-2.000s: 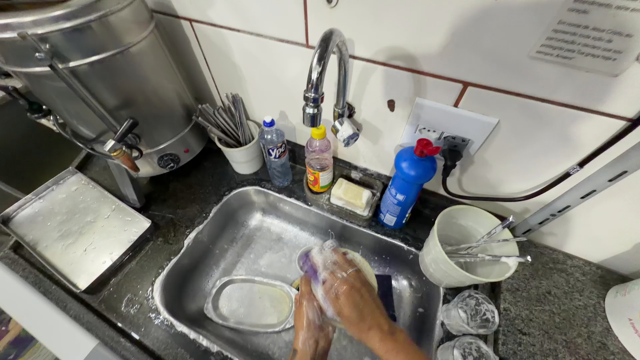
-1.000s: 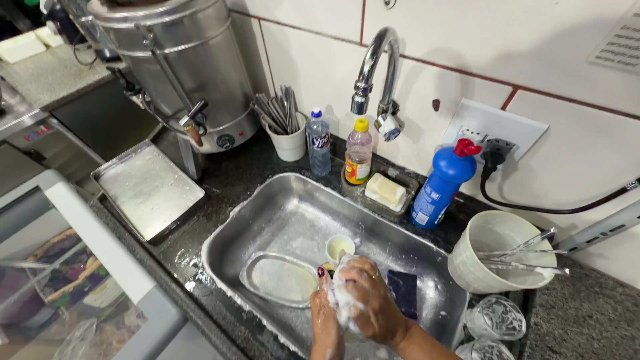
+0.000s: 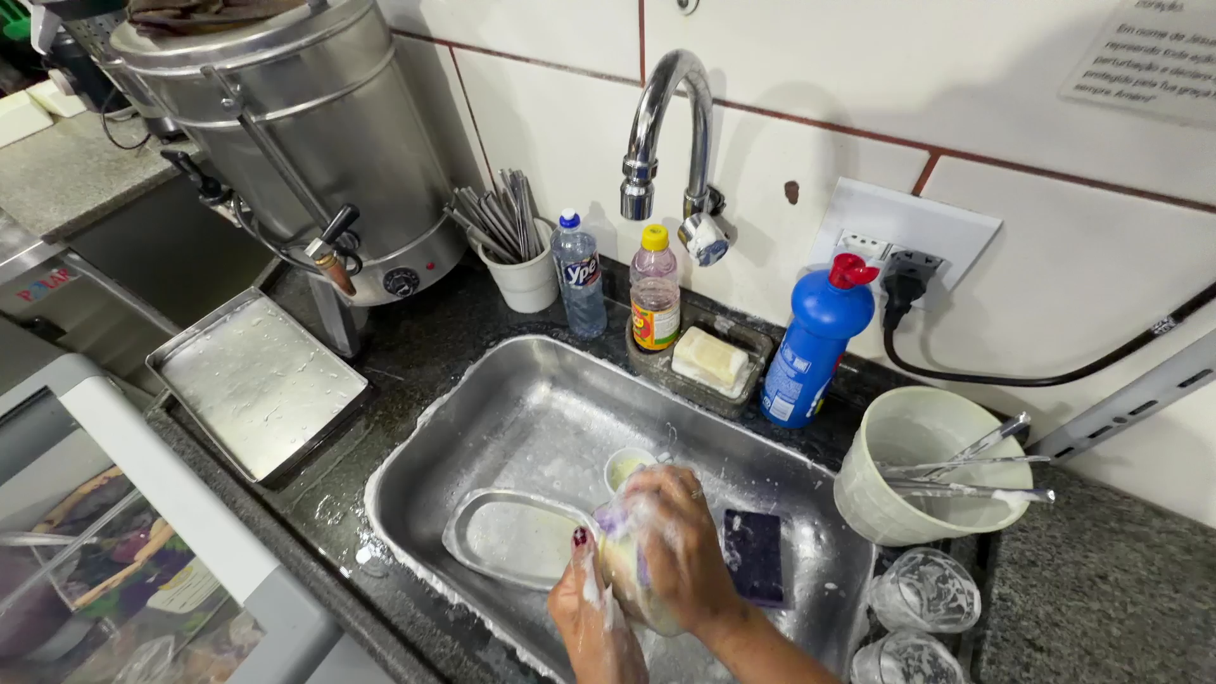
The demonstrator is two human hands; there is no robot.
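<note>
Over the steel sink (image 3: 570,380), my left hand (image 3: 594,608) grips the near side of a pale, rounded dish (image 3: 632,579), whose exact kind is partly hidden. My right hand (image 3: 674,551), covered in suds, presses a soapy purple sponge (image 3: 616,521) against it. An oval metal dish (image 3: 518,540) lies in the basin left of my hands. Just behind them stands a small white cup (image 3: 627,465) with cloudy liquid. A dark purple rectangular pad (image 3: 753,556) lies on the basin floor to the right.
A chrome faucet (image 3: 679,123) arches above the sink. Behind it stand bottles (image 3: 655,294), a soap bar (image 3: 710,359) and a cutlery cup (image 3: 522,275). Right are a bucket with utensils (image 3: 855,475), soapy glasses (image 3: 923,591) and a plugged-in cord (image 3: 997,378). Left are a metal tray (image 3: 256,380) and a steel urn (image 3: 304,142).
The view has swung left since the first frame. My hands have stayed together over the sink, with the right hand shifting over the soapy dish.
</note>
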